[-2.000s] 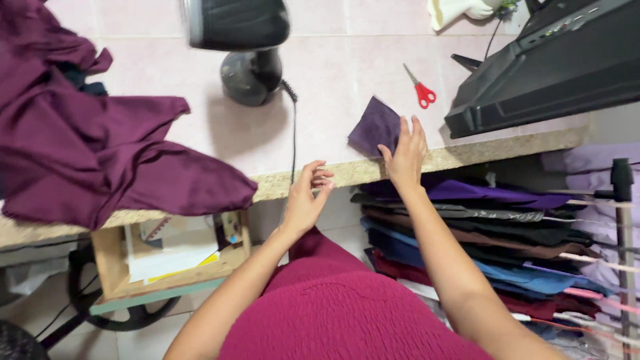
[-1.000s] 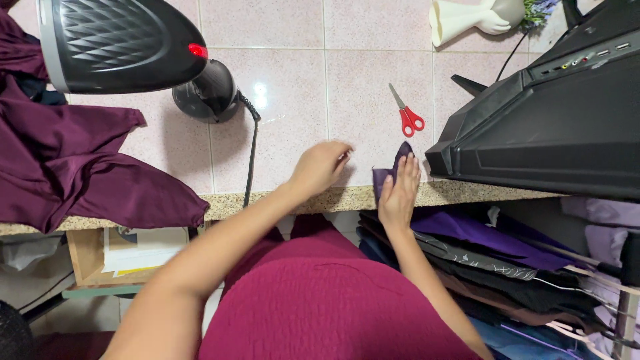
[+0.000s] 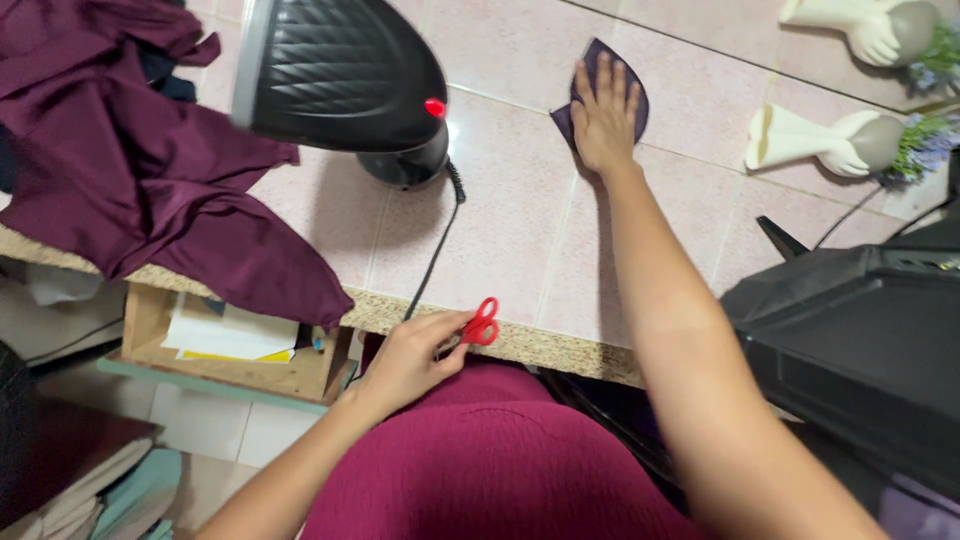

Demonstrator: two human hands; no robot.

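My left hand [image 3: 416, 356], at the front edge of the counter, holds a pair of scissors with red handles [image 3: 482, 330]; the fingers and thumb pinch them, and the blades are mostly hidden. Farther back on the pink tiles, my right hand [image 3: 606, 124] lies flat on a folded dark purple cloth [image 3: 641, 97], fingers spread. A black lamp-like device [image 3: 337, 75] with a red light stands between the cloth and a heap of maroon satin fabric [image 3: 157, 180].
An open wooden drawer [image 3: 232, 379] with papers juts out below the counter's stone edge [image 3: 574, 358]. Two white hand-shaped ornaments [image 3: 802, 142] with flowers are at the back right. A black monitor-like casing [image 3: 855, 322] stands right. Folded cloths [image 3: 139, 487] lie lower left.
My left hand has taken hold of the scissors, which lay on the tiles beside the casing. The purple cloth and my right hand have moved from the front edge farther back. The view has shifted.
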